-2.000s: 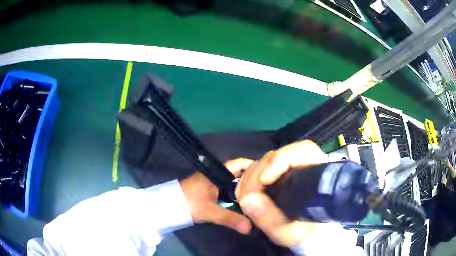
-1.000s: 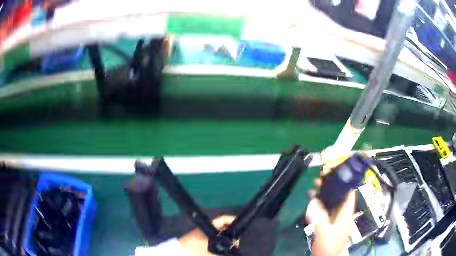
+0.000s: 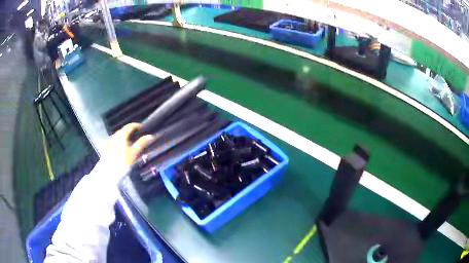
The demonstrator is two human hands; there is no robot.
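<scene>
My left hand (image 3: 128,146) is at the left, closed around the near end of a black leg (image 3: 172,104). The leg lies slanted over the leg stack (image 3: 180,134), and motion blur hides whether it touches the stack. The triangular black jig (image 3: 360,239) is at the lower right, cut off by the frame edge, with upright blocks and a teal ring (image 3: 378,254) in its middle. No legs lie on its visible part. My right hand is out of view.
A blue bin (image 3: 247,192) of small black parts stands between the stack and the jig. Another blue bin (image 3: 38,241) is at the lower left by the bench edge. The green conveyor (image 3: 288,77) runs behind, with another blue bin (image 3: 297,34) beyond. A stool (image 3: 45,95) stands far left.
The view has swung left. My left hand has left the leg assembly and taken hold of a leg. The right hand, the screwdriver and the joined legs have gone out of view.
</scene>
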